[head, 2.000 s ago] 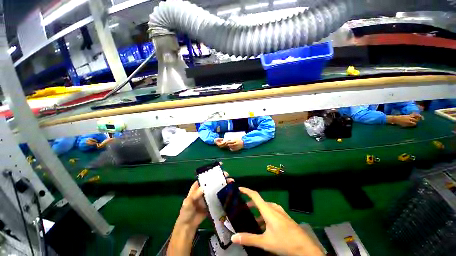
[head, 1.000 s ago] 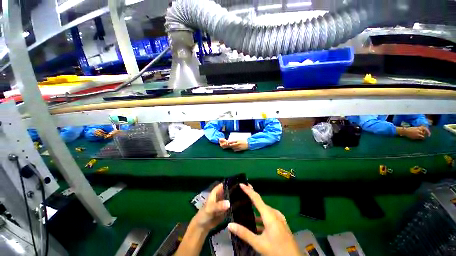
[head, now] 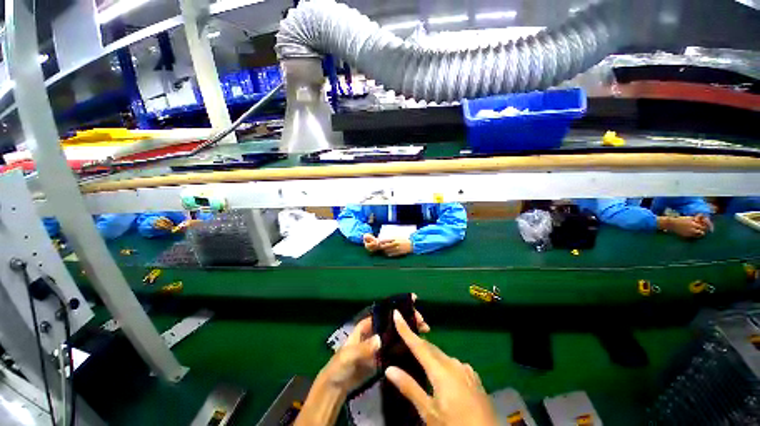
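Note:
A joined phone [head: 393, 333], black face up, is held above the green belt in front of me. My left hand [head: 354, 359] grips its left edge, with fingertips showing at its far right side. My right hand [head: 442, 378] lies over the phone's right side, the index finger on the black face near its far end and the thumb lower down. The phone's lower part is dark and its outline is hard to tell. Silver-grey phone housings [head: 572, 409] with black and orange parts lie along the near edge.
Two black screens [head: 532, 348] lie on the green belt [head: 275, 308] at right. Stacked trays [head: 708, 366] stand at far right. A white frame post [head: 125, 291] is at left, and a white rail [head: 292, 193] crosses ahead. Small yellow parts [head: 483, 293] lie beyond. Workers' blue sleeves [head: 440, 226] show opposite.
The opened phone with its pale inner side showing has closed into one black-faced piece. My right index finger has moved onto the face near its far end. The view has shifted slightly.

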